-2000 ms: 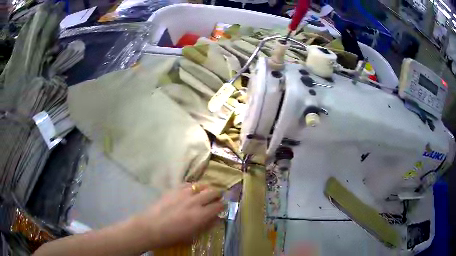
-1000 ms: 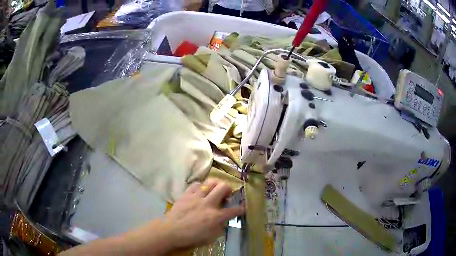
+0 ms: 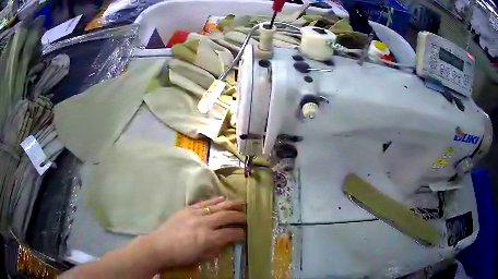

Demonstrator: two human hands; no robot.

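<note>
My left hand (image 3: 199, 231), with a ring on one finger, lies flat, palm down, on the left of the needle. Its fingertips touch the edge of the olive strip (image 3: 260, 223) and the folded cloth beside it. The strip runs from under the presser foot (image 3: 248, 165) to the bottom edge of the picture. A pale grey-green panel (image 3: 147, 182) lies left of the needle, above my hand. Another pale panel (image 3: 101, 109) spreads behind it towards the heaped pieces. My right hand is not in view.
The white sewing machine (image 3: 349, 120) fills the right, with a spare olive strip (image 3: 387, 210) on its bed. A control panel (image 3: 446, 64) stands at back right. A tagged bundle (image 3: 19, 131) lies far left. A white tub (image 3: 153, 20) and gooseneck lamp (image 3: 212, 97) are behind.
The near panel has shifted towards me and separated from the panel behind, uncovering an orange patch. My left hand has shifted slightly left and down in the picture. The whole view has shifted too.
</note>
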